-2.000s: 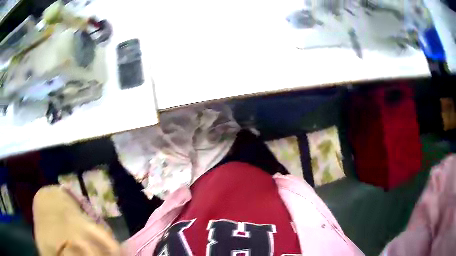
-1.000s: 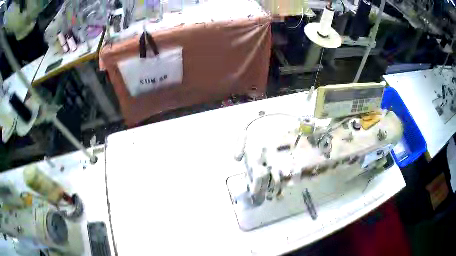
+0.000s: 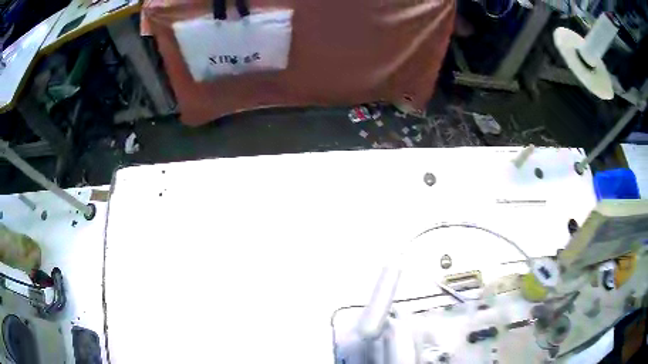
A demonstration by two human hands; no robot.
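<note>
No hand shows in the head view. Nearest in front of me is a white machine table [image 3: 249, 249]. A sewing machine head [image 3: 455, 341] stands at its lower right, cut off by the bottom edge, with a curved pale cable or tube behind it. A yellow round part [image 3: 534, 286] sits on top of the machine. A control panel box [image 3: 611, 231] is at the right edge. No garment is in view.
A second machine [image 3: 28, 327] with a round wheel is at the far left. Beyond the table hangs an orange-brown cloth [image 3: 355, 57] with a white bag [image 3: 234, 46]. Scraps [image 3: 387, 128] lie on the dark floor. A blue bin [image 3: 617, 183] and a thread stand disc [image 3: 584, 62] are at right.
The view has swung from my lap and the table's front edge up to the table's far side. The garment has left the picture, and the machine now sits lower and is cut off.
</note>
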